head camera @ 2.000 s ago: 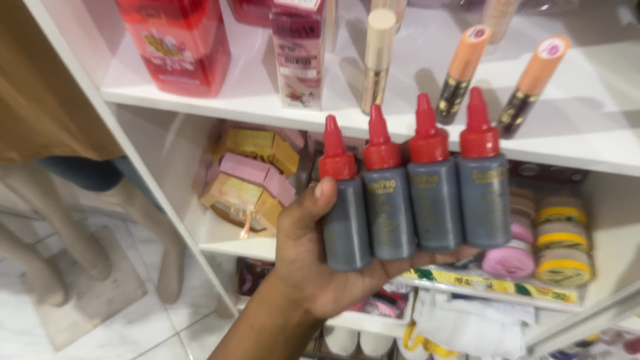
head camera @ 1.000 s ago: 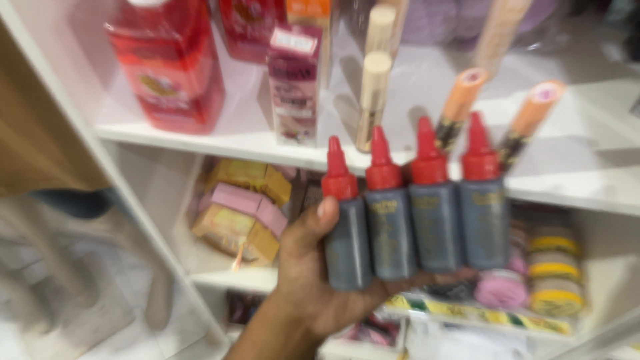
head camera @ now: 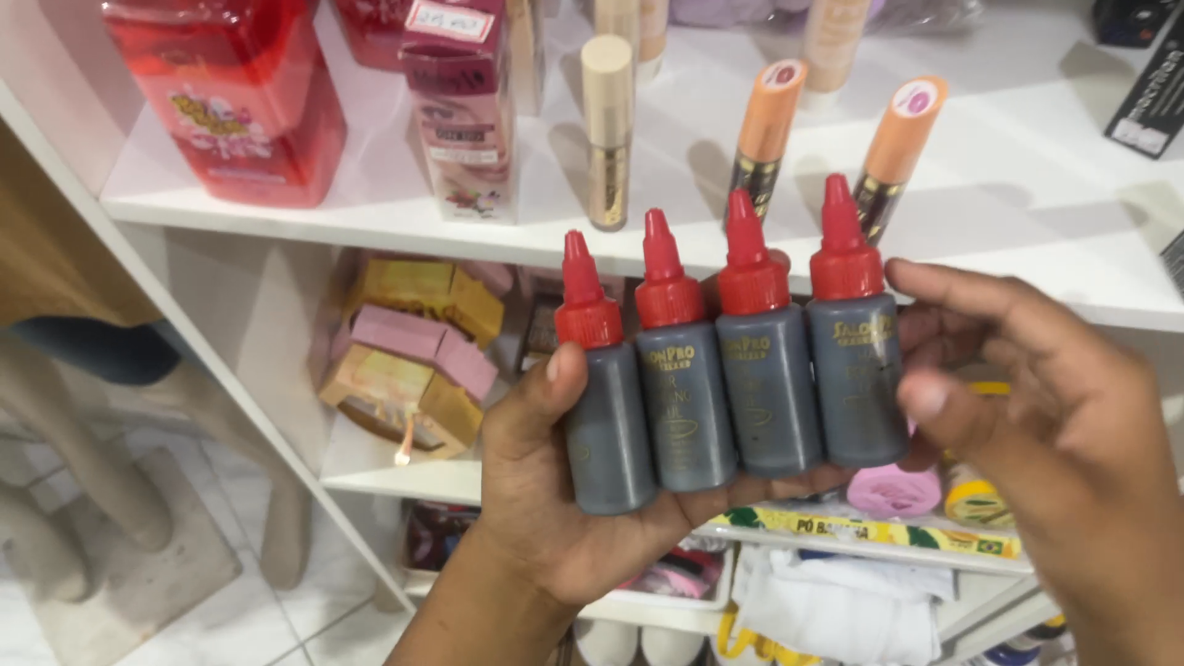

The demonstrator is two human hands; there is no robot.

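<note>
Several dark grey SalonPro hair bonding glue bottles [head camera: 686, 407] with red pointed caps stand side by side, slightly tilted, in my left hand [head camera: 573, 518]. Its thumb presses the leftmost bottle, and its palm and fingers lie behind and under the row. At the right end of the row is my right hand [head camera: 1045, 407], with thumb and forefinger apart beside the rightmost bottle [head camera: 858, 379]. Whether its fingertips touch that bottle is unclear. Behind the caps, orange-capped cosmetic tubes [head camera: 768, 120] stand on the white shelf.
The upper white shelf [head camera: 370, 217] holds a red liquid bottle [head camera: 250, 120], a pink cosmetic box [head camera: 462, 139] and a beige-capped tube [head camera: 608, 129]. Pink and yellow boxes [head camera: 416, 370] sit below. A shelf divider [head camera: 185, 324] runs down at left, beside mannequin legs [head camera: 120, 481].
My right hand has come into view at the right end of the bottle row. My left hand still holds the bottles.
</note>
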